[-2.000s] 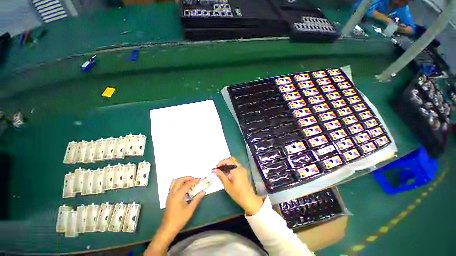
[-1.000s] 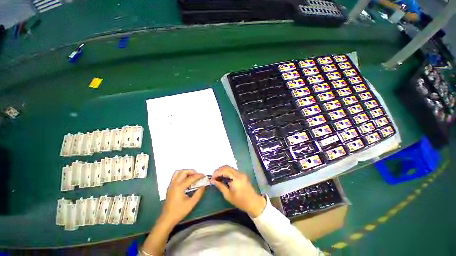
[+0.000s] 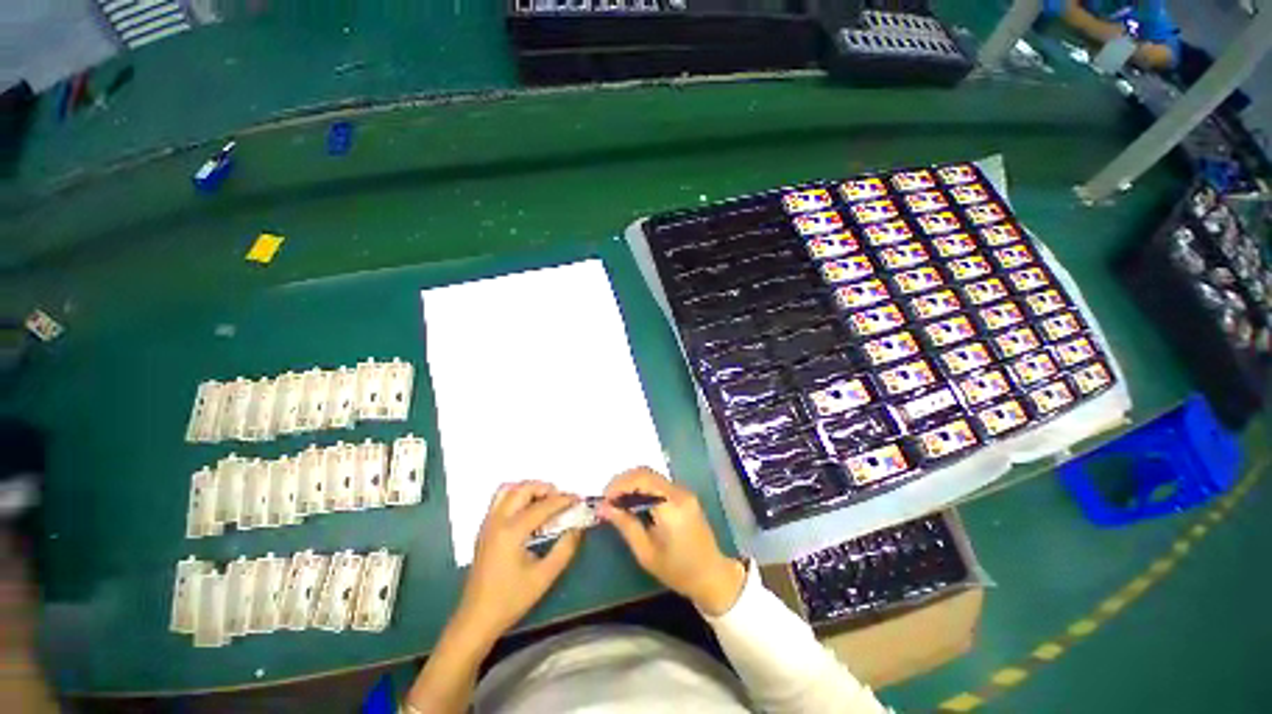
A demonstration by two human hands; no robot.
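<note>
My left hand (image 3: 513, 555) holds a small whitish plastic housing (image 3: 569, 520) in its fingertips over the lower edge of the white paper (image 3: 537, 370). My right hand (image 3: 670, 533) holds a slim black tool (image 3: 635, 501), its end at the right end of the housing. The fingers hide part of both, and I cannot tell the tool's exact kind. Cream-white housings stand side by side in three rows at left, the middle row (image 3: 304, 483) among them. The black blister tray (image 3: 746, 314) at right holds printed-face parts (image 3: 889, 299); its left pockets are glossy black.
An open carton (image 3: 893, 635) with black contents is below the tray. A yellow tag (image 3: 264, 248) and small blue items (image 3: 214, 168) lie beyond the paper. Black parts trays (image 3: 670, 45) stand at the far side. A blue bin (image 3: 1158, 467) and a person's arm (image 3: 1095, 24) are at right.
The view has shifted slightly. Both hands stay together over the paper's lower edge, still holding the housing and black tool. The housing lies flatter than two seconds ago.
</note>
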